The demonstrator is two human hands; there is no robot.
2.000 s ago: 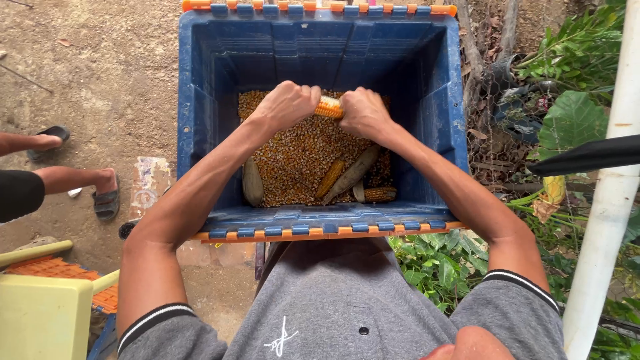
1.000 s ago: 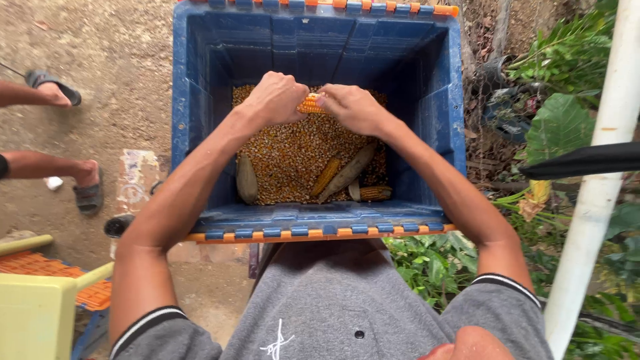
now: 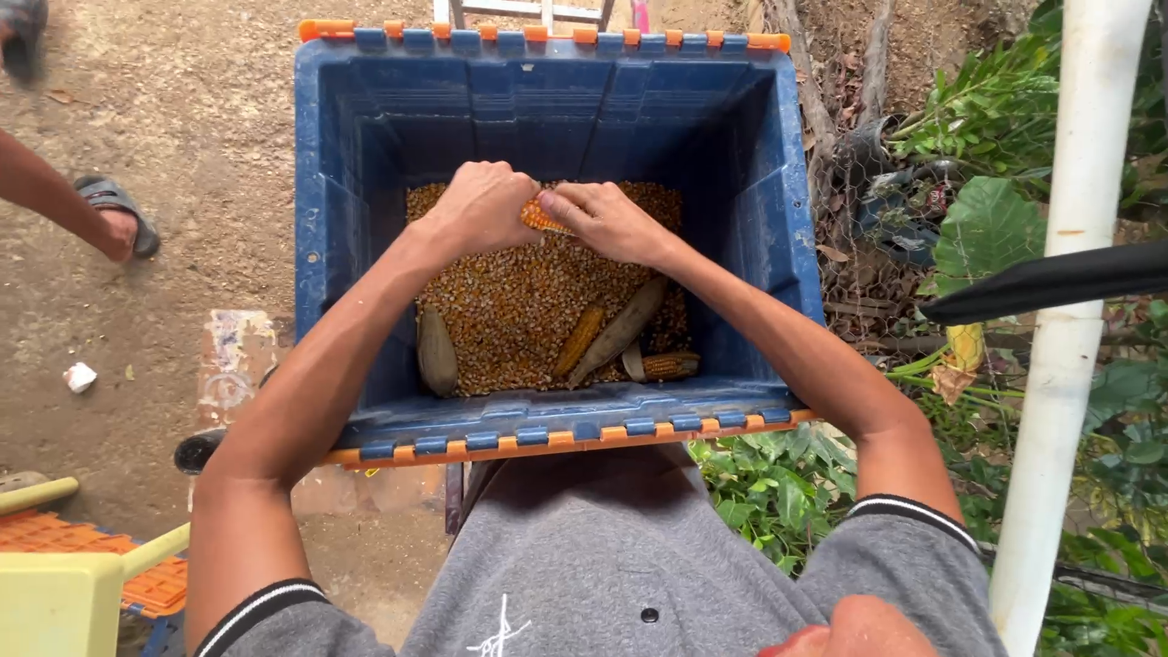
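Observation:
My left hand and my right hand grip an orange ear of corn between them, over a blue plastic crate with orange hinge strips. Only a short stretch of kernels shows; my fingers hide the rest. Below them, loose corn kernels cover the crate's bottom. On the kernels lie a bare ear of corn, a long ear in dry husk beside it, and a partly husked ear at the lower right. Another husked ear rests by the left wall.
A white pipe slants down on the right, crossed by a black object. Plants and wire mesh are behind it. At the left are another person's sandalled foot, a yellow plastic piece and an orange slatted lid.
My hands have come closer together around the ear, and less of its kernels shows than two seconds ago. The other person's feet at the left have moved upward in view.

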